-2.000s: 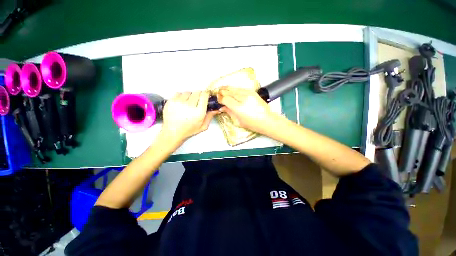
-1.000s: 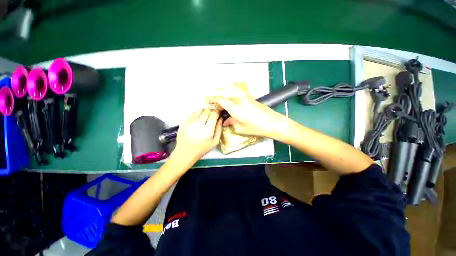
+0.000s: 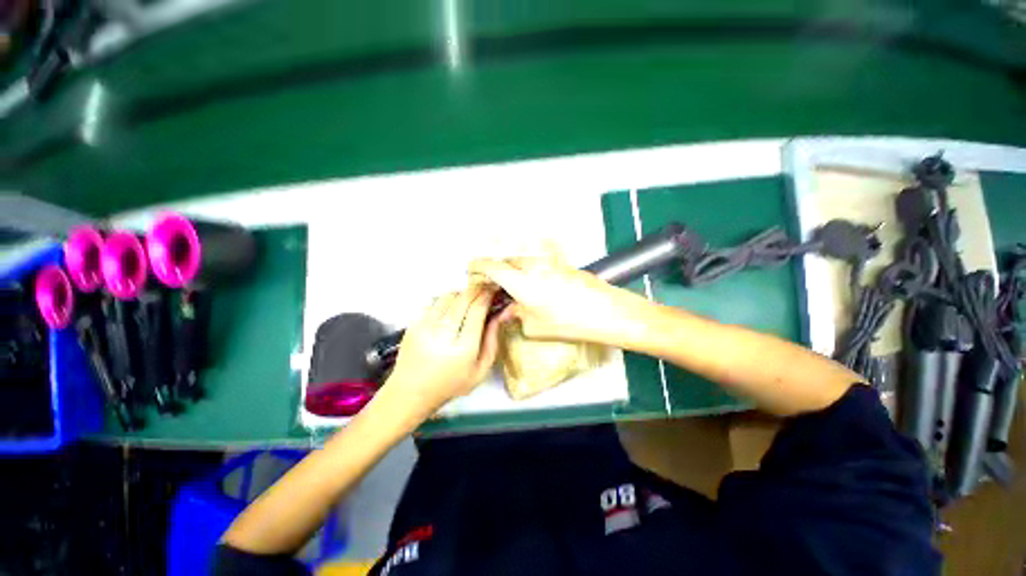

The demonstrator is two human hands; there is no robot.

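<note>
A hair dryer head (image 3: 347, 351) lies on the white sheet (image 3: 394, 242), its magenta ring facing down toward me. My left hand (image 3: 444, 347) is closed around its dark handle, right of the barrel. My right hand (image 3: 540, 296) pinches at the joint where the handle meets the grey handle sleeve (image 3: 639, 259). The fingertips of both hands meet over the yellow-tan pad (image 3: 546, 362) and hide the joint and any wires. The sleeve's tied power cord (image 3: 748, 254) runs right to its plug (image 3: 852, 240).
Several dryer heads with magenta rings (image 3: 174, 250) stand at left beside a blue bin (image 3: 77, 388). A pale tray (image 3: 801, 293) at right holds cord-and-sleeve sets. A white rail and green conveyor (image 3: 540, 79) lie beyond. A blue stool (image 3: 203, 523) is below the bench.
The dryer head has turned from its magenta ring facing up to facing toward me. Both hands stay together at the joint, fingers slightly shifted. The camera view has tilted, so the bench sits lower.
</note>
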